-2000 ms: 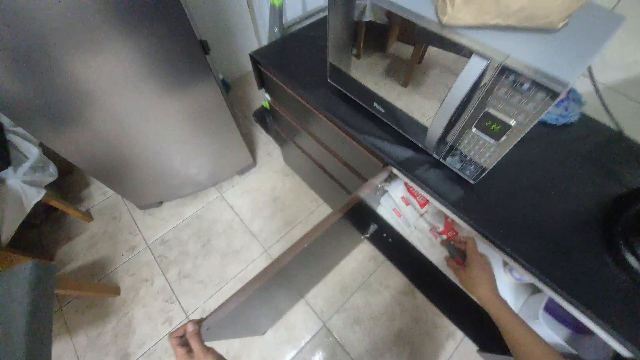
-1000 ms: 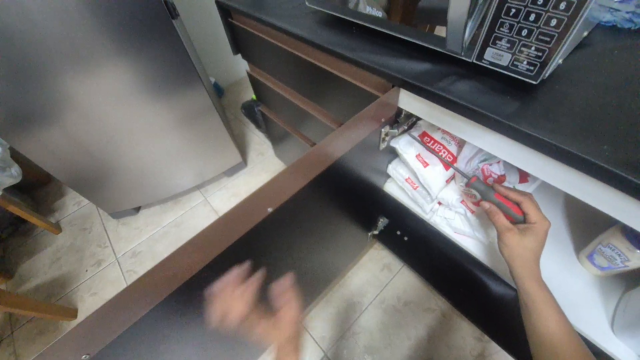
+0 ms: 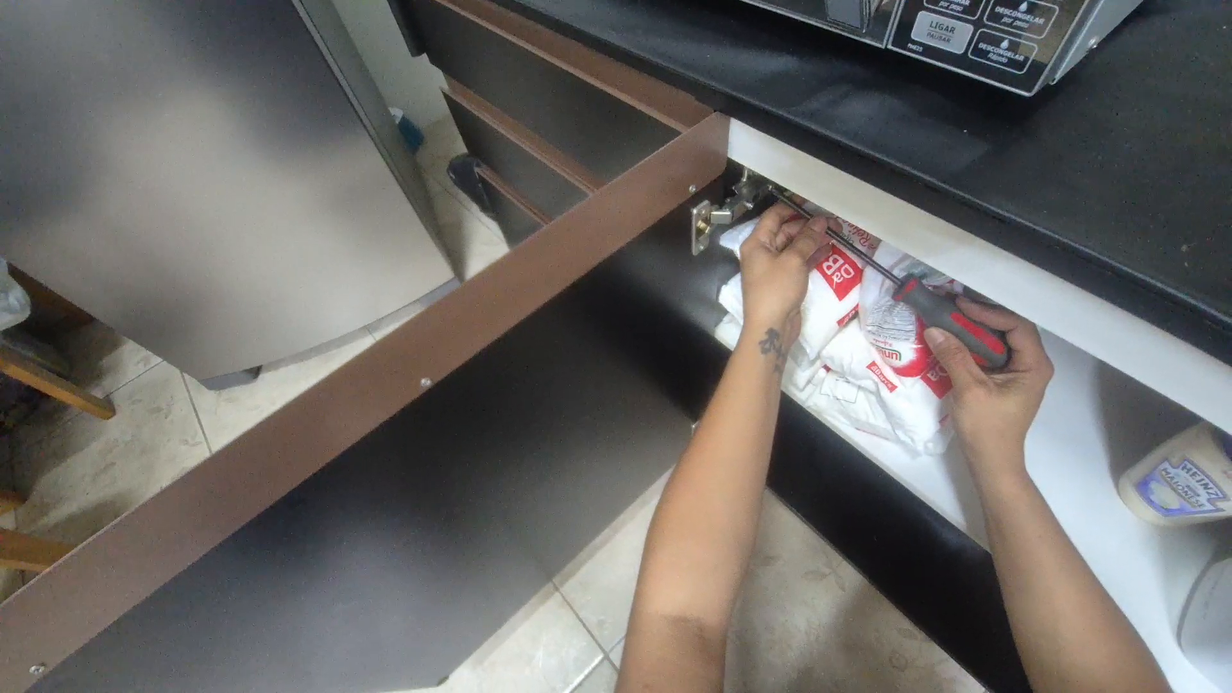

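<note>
My right hand (image 3: 996,371) grips the grey and red handle of a screwdriver (image 3: 948,313). The metal shaft slants up and left, its tip end near the metal cabinet hinge (image 3: 727,210) at the top corner of the opening. My left hand (image 3: 780,255) is at the shaft, fingers around or against it close to the tip; their exact hold is partly hidden. The cabinet door (image 3: 462,520) hangs open to the left. White and red plastic packets (image 3: 866,356) lie on the shelf behind and below my hands.
The black countertop (image 3: 924,144) bears a microwave oven (image 3: 991,29) above the opening. A Heinz mayonnaise bottle (image 3: 1179,476) and a pale container (image 3: 1208,616) are on the shelf at right. Drawers (image 3: 539,106) and a refrigerator (image 3: 221,183) stand left, over a tiled floor (image 3: 568,616).
My left hand has left the door side and come to the screwdriver shaft near the hinge. The screwdriver has moved from over the packets up to the hinge. The view is closer.
</note>
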